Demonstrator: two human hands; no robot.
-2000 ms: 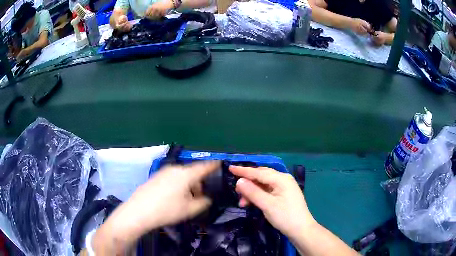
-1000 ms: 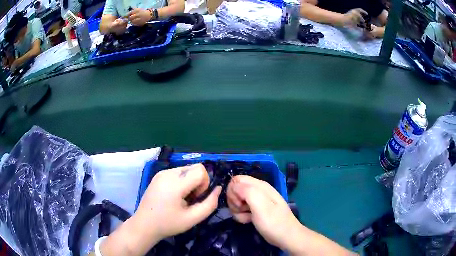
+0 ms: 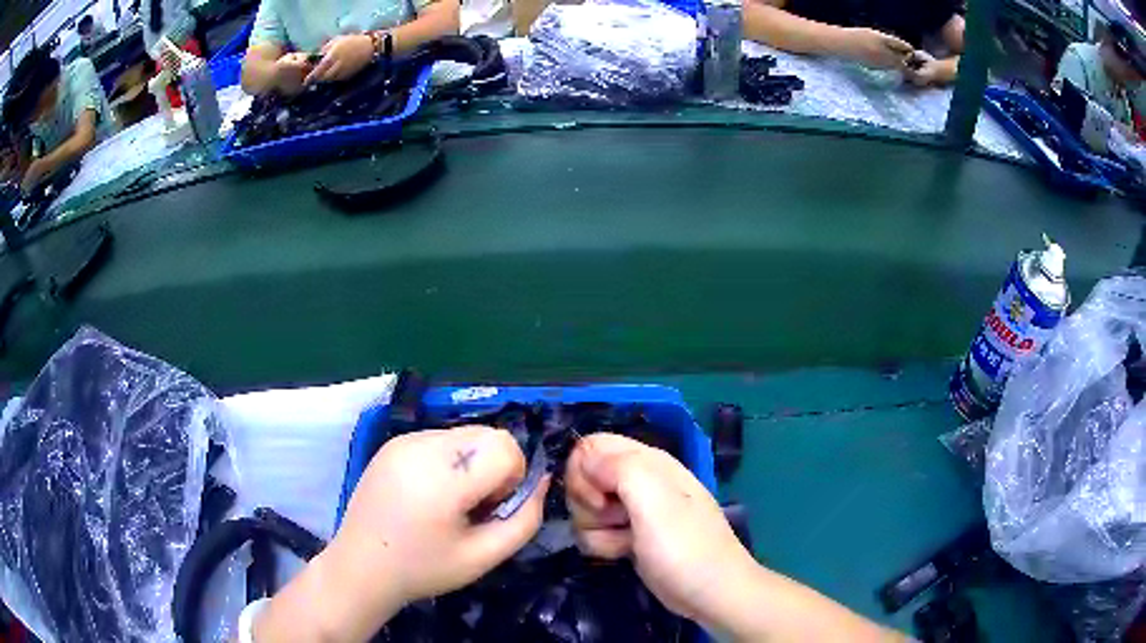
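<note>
My left hand [image 3: 434,502] is closed around a small black plastic part [image 3: 525,484] above the blue plastic bin [image 3: 578,394]. Only an edge of the part shows between thumb and fingers. My right hand [image 3: 635,509] is close beside it, thumb and fingertips pinched together. A hair-thin, slightly reddish line shows at its fingertips, likely a thin wire [image 3: 577,442]. The fingers hide most of it. The bin under both hands is full of mixed black parts [image 3: 572,605].
A clear bag of black headbands [image 3: 101,484] and a loose headband [image 3: 207,553] lie left by a white sheet [image 3: 295,440]. Right are a spray can [image 3: 1012,329], a clear bag [image 3: 1068,452] and black parts [image 3: 930,578]. The conveyor belt [image 3: 540,251] carries headbands [image 3: 383,189]. People sit opposite.
My hands, blurred and apart at first, have come close together, with fingers closed over the bin. The headbands on the belt have shifted left in view.
</note>
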